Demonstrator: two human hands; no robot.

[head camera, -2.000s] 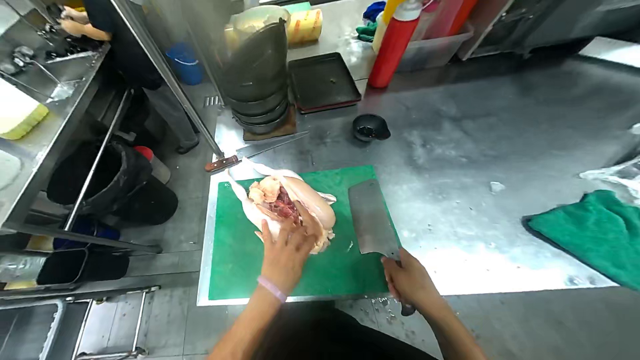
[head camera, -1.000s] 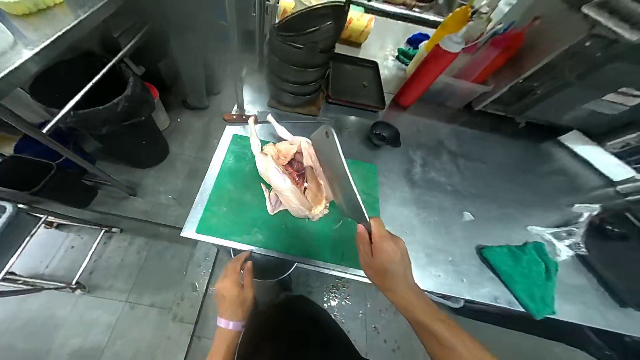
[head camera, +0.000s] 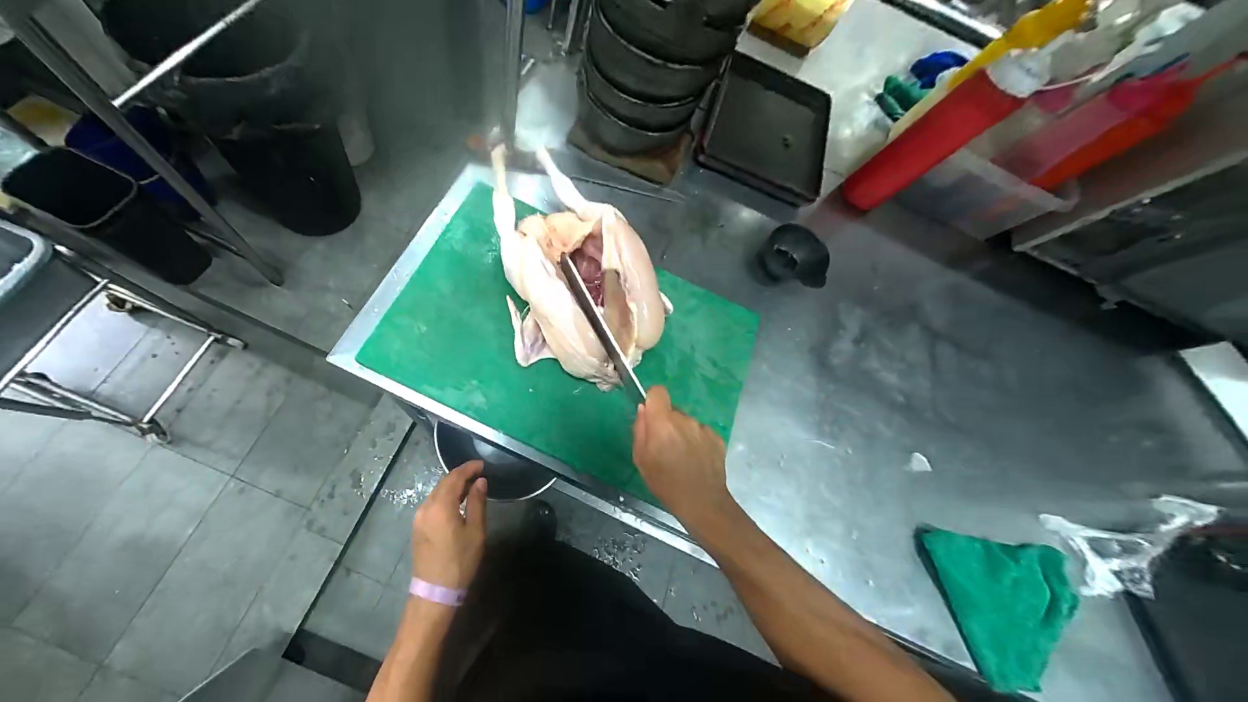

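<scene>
A plucked raw chicken [head camera: 546, 278], its body opened along the middle, lies on a green cutting board [head camera: 439, 341], legs toward the far edge. My right hand [head camera: 680, 450] grips the handle of a cleaver [head camera: 603, 331], whose blade stands edge down in the chicken's opening. My left hand [head camera: 450, 522] holds nothing; it hangs off the board's near edge, thumb and fingers apart, beside a metal bowl [head camera: 497, 471] below the counter. The knife beyond the chicken's feet is partly hidden and blurred.
On the steel counter [head camera: 858, 390] are a small black cup [head camera: 795, 255], a dark tray [head camera: 765, 127], stacked black pans [head camera: 648, 68], a red squeeze bottle [head camera: 931, 136], a green cloth [head camera: 1004, 595] and clear plastic [head camera: 1116, 546]. Black bins [head camera: 288, 175] stand at the left.
My left hand has left the chicken and now hangs at the board's near edge. My right hand has brought the cleaver from the board's right side into the chicken's opening. The view has shifted.
</scene>
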